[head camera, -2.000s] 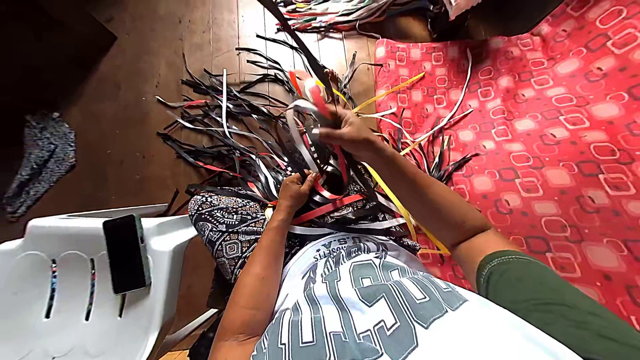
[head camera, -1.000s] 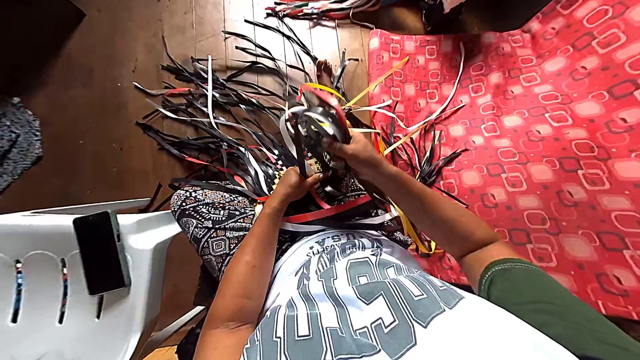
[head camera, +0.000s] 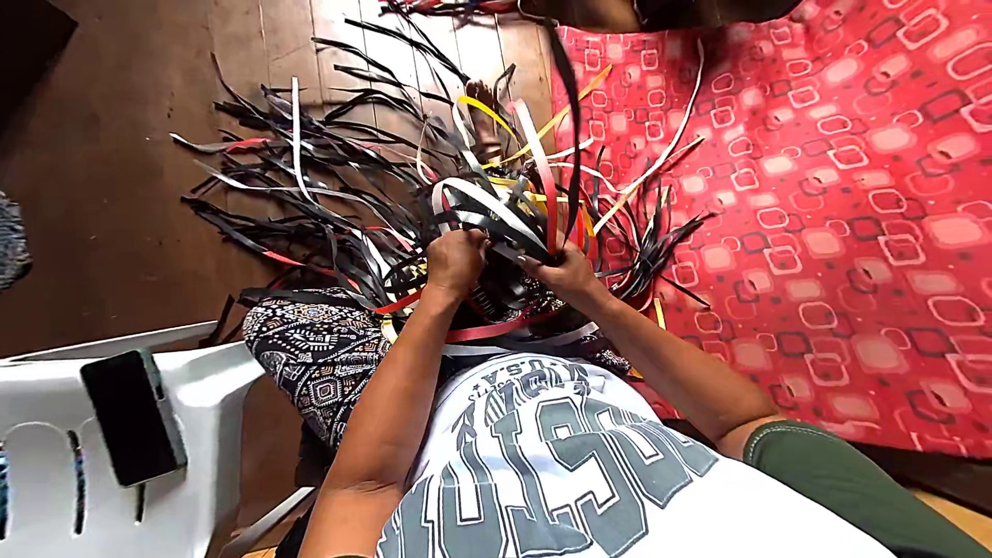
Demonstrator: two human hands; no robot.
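Observation:
Long flat strips (head camera: 349,174), mostly black with some white, red and yellow, fan out from my lap over the floor. My left hand (head camera: 457,262) is closed on the looped strips at the left of the bundle. My right hand (head camera: 570,273) pinches strips at the right, its thumb pointing left toward my left hand. Between and above the hands, black and white strips (head camera: 492,203) bend in loops, and a pink-white strip (head camera: 540,159) arches upward beside a tall black one (head camera: 575,116). The part beneath my hands is dark and partly hidden.
A white plastic chair (head camera: 209,418) at the left bears a black phone (head camera: 133,417). Red patterned fabric (head camera: 821,232) spreads at the right. The wooden floor (head camera: 116,132) lies at the left, and my patterned garment (head camera: 318,353) covers my leg. A foot (head camera: 482,128) shows among the strips.
My right hand has come lower and turned from its raised position two seconds ago. The looped strips stand more spread above my hands than one second ago.

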